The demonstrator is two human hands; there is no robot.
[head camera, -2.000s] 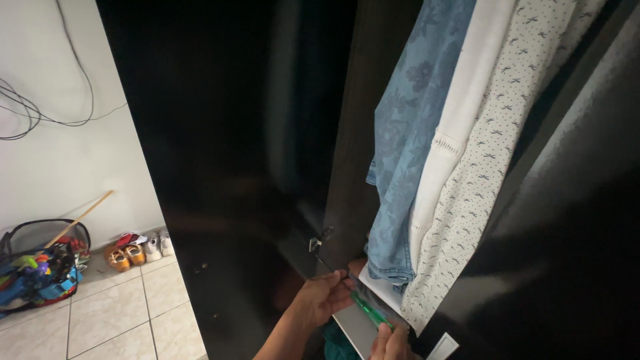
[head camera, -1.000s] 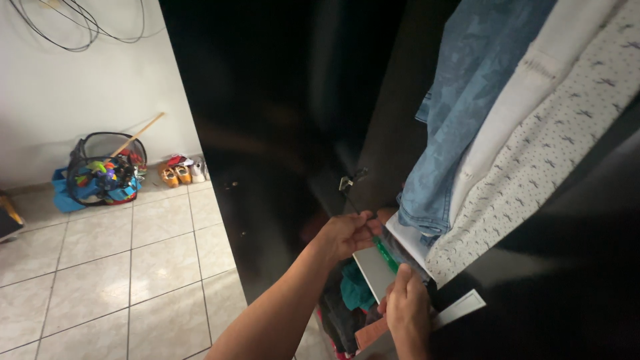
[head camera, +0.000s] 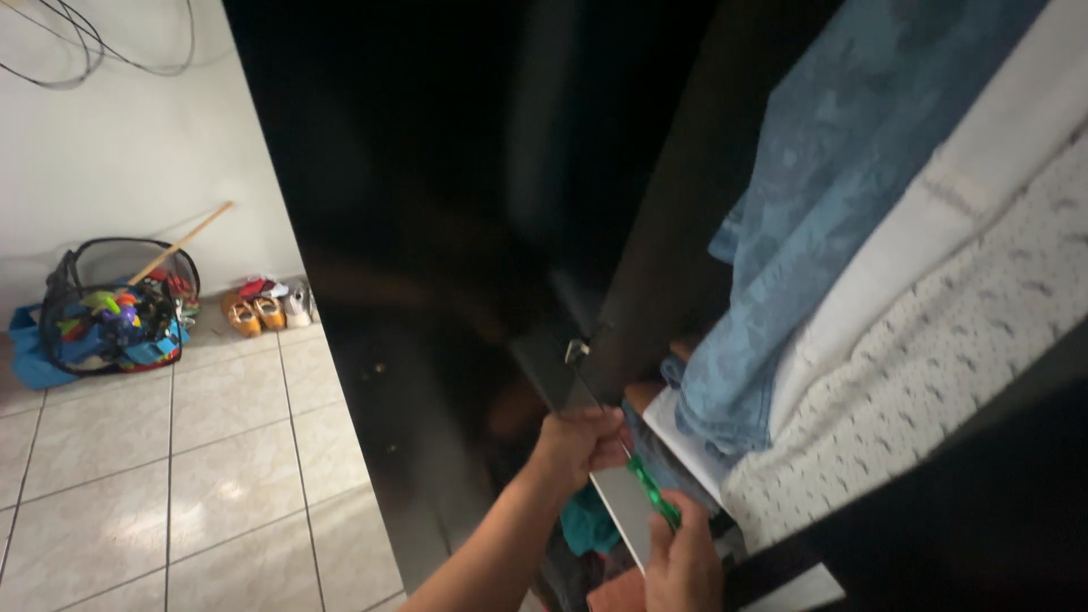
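A screwdriver with a green translucent handle [head camera: 653,490] slants up and left from my right hand [head camera: 687,552], whose fingers close round the handle's lower end. Its thin dark shaft runs past the fingers of my left hand [head camera: 586,438], which are curled around it; how firmly they hold it is hard to tell. Above them a small metal hinge [head camera: 577,350] sits on the dark cabinet door [head camera: 442,212], near its inner edge. The shaft points toward this hinge; whether the tip touches it cannot be made out.
Hanging at right are a blue patterned garment [head camera: 816,212], a white one [head camera: 892,255] and a printed one [head camera: 952,382]. Folded clothes lie below a white shelf edge [head camera: 620,518]. On the tiled floor at left stand a mesh basket of toys [head camera: 119,314] and shoes [head camera: 255,316].
The view has shifted, bringing the hinge and hands nearer the middle. My right hand stays on the green handle, and my left hand remains at the shaft.
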